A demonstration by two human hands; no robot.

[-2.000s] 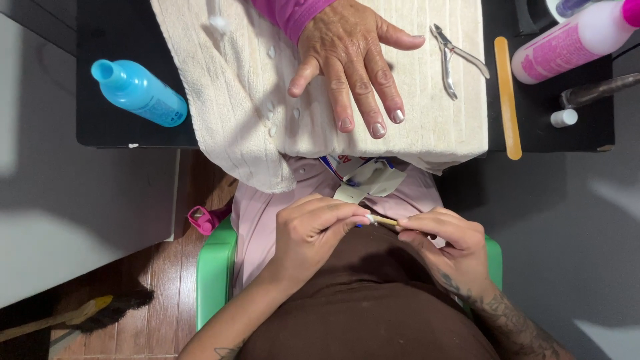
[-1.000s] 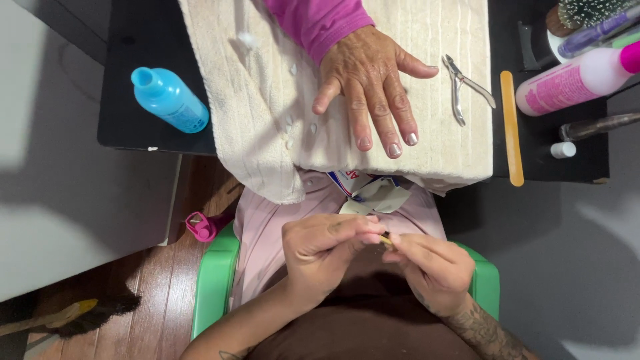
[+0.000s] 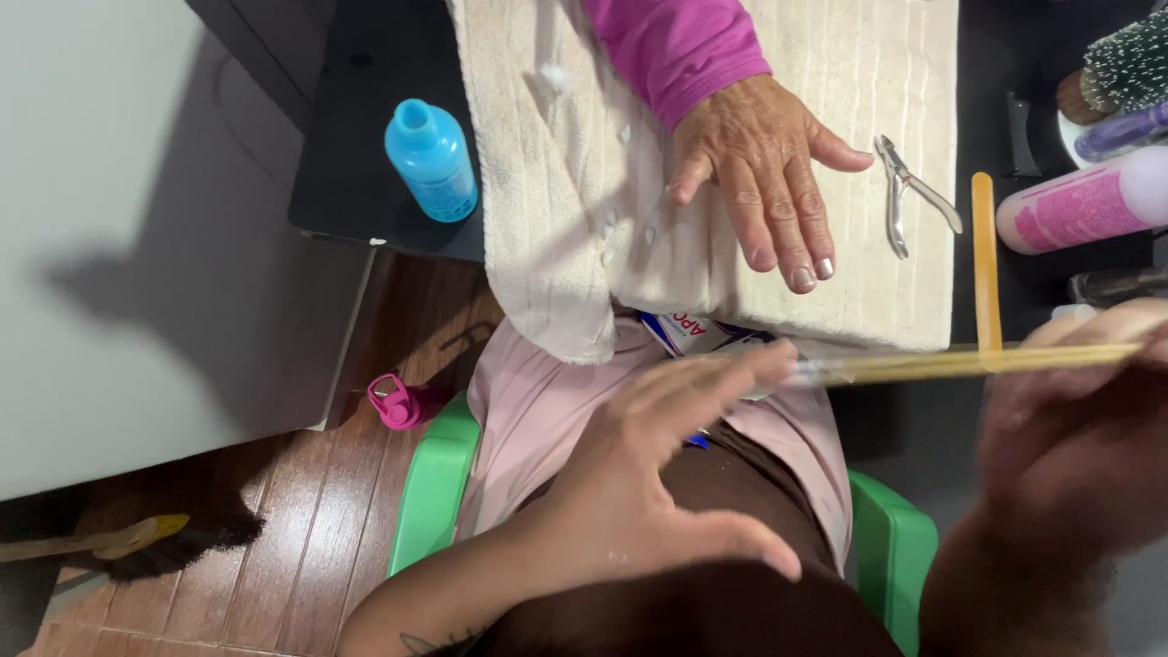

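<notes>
My left hand (image 3: 648,465) is over my lap, thumb and fingers spread, nothing between them. At the right, my right hand (image 3: 1068,429) is blurred and raised, its fingers closed on the end of a thin wooden stick (image 3: 949,363). The stick lies level in the air, its whitish tip close to my left fingertips. Another person's hand (image 3: 766,182) rests palm down on the cream towel (image 3: 867,292), with shiny polish on some nails. Metal cuticle nippers (image 3: 903,192) lie to the right of that hand, and small white cotton bits (image 3: 610,233) to its left.
An uncapped blue bottle (image 3: 438,164) stands on the black table (image 3: 338,201) at left. A yellow nail file (image 3: 985,265), a pink-labelled bottle (image 3: 1077,205) and a brush (image 3: 1131,68) are at right. Green chair arms (image 3: 438,488) flank my lap; a broom (image 3: 137,538) is on the floor.
My hands were together over my lap, both at the small stick; now they are apart. My right hand has moved up and right with the stick, and my left hand has opened.
</notes>
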